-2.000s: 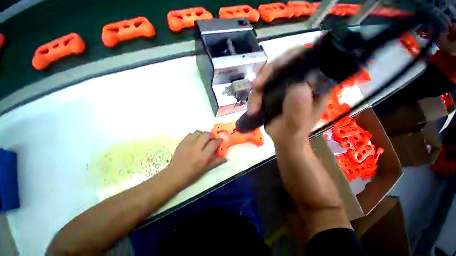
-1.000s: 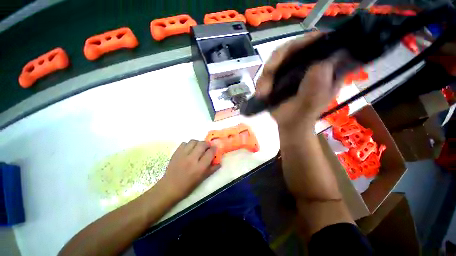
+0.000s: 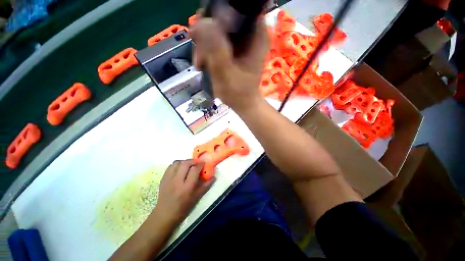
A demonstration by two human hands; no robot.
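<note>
An orange plastic housing (image 3: 220,150) lies flat on the white bench in front of the screw feeder. My left hand (image 3: 182,184) holds its left end against the bench with the fingertips. My right hand (image 3: 232,63) grips the black electric screwdriver (image 3: 236,20), raised over the right side of the grey screw feeder (image 3: 180,84). The screwdriver's top is cut off by the picture's upper edge. Its lower tip is blurred near the feeder's front, so I cannot tell whether it touches the pick-up block or carries a screw.
Spaced orange housings lie on the green conveyor belt (image 3: 38,104) beyond the bench. A loose heap of housings (image 3: 295,63) is right of the feeder. An open carton (image 3: 408,137) with orange parts stands at the bench's right edge. A blue bin (image 3: 28,244) is at lower left. A black cable hangs across the heap.
The view has turned to the right. The screwdriver in my right hand has gone from slanting over the housing to a more upright pose beside the feeder. My left hand stays on the housing.
</note>
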